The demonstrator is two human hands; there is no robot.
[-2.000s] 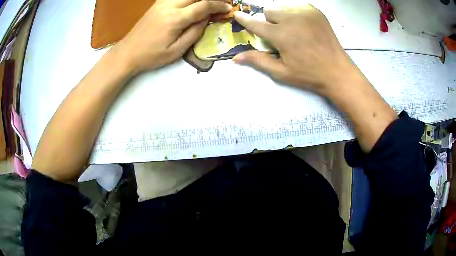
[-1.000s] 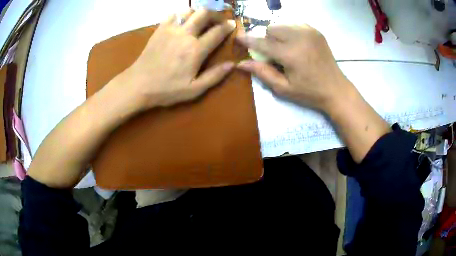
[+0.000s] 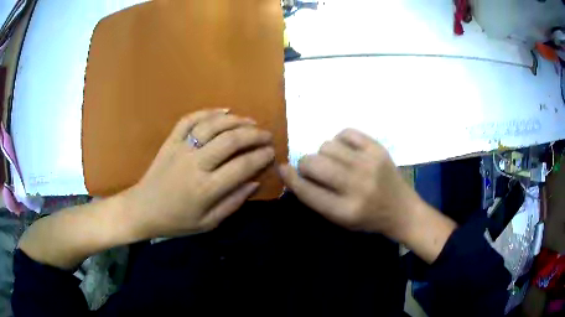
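The brown panel (image 3: 179, 74) lies on the white table, its near edge at the table's front edge. My left hand (image 3: 207, 167) lies on the panel's near right part, fingers bent and pressing its surface, a ring on one finger. My right hand (image 3: 350, 179) is at the panel's near right corner, fingers curled, thumb and index at the edge; whether it pinches the panel is hard to tell. The yellow area of the machine bed (image 3: 289, 46) shows just beyond the panel's right edge. The needle is not visible.
The white table (image 3: 372, 99) has ruler marks near its front edge. A red-handled tool (image 3: 459, 15) lies at the upper right beside the pale machine body (image 3: 508, 21). Pink strips (image 3: 13, 167) hang at the left edge. Cluttered items and a red object (image 3: 548, 269) are at the lower right.
The brown panel has come into the middle, then shifted away from me and slightly left. Both hands have moved from the machine's needle area down to the panel's near right corner.
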